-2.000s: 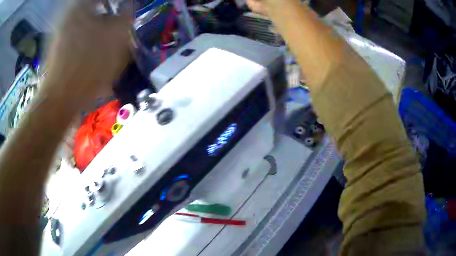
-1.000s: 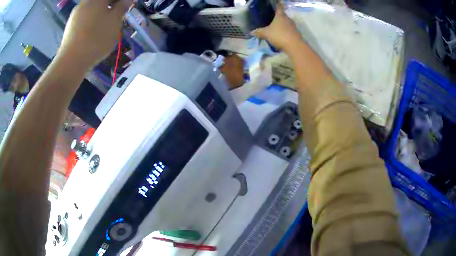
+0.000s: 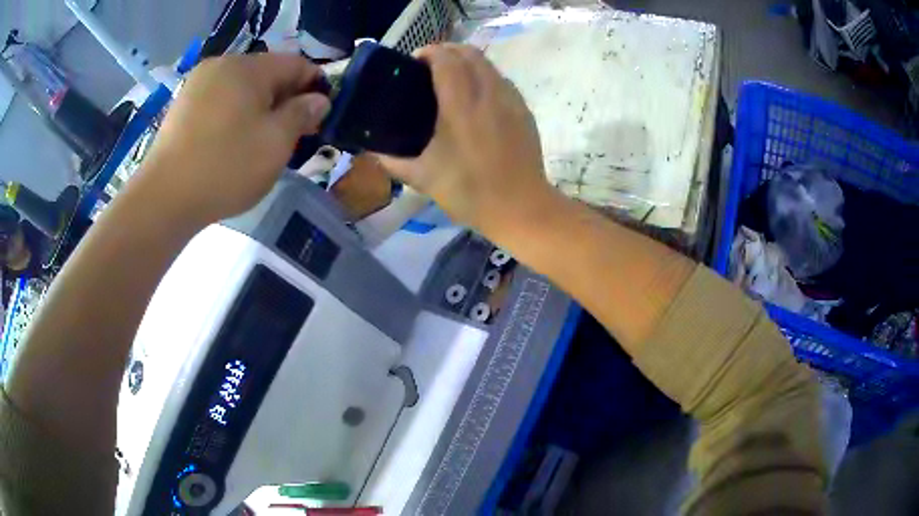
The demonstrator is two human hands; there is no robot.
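A small dark case (image 3: pixel 388 101) is held beyond the sewing machine, above its far end. My right hand (image 3: pixel 479 136) grips it from the right side. My left hand (image 3: pixel 237 126) is at its left edge with thumb and fingers pinched together; what lies between the fingertips is too small to tell. The white sewing machine head (image 3: pixel 202 292) stands below my hands with its display panel (image 3: pixel 230 388) lit. A green tool (image 3: pixel 314 491) and a red tool (image 3: pixel 333 511) lie by the machine at the bottom edge.
A worn white board or box (image 3: pixel 625 121) stands beyond my right forearm. A blue plastic crate (image 3: pixel 741 202) at the right holds cloth and plastic bags. Bobbins (image 3: pixel 455 293) sit in a recess by the ruled table edge (image 3: pixel 484 403). Thread cones (image 3: pixel 45 207) stand at the left.
The view has shifted right. My hands were wide apart and have come together at the dark case. My right hand has brought the case left to my left hand.
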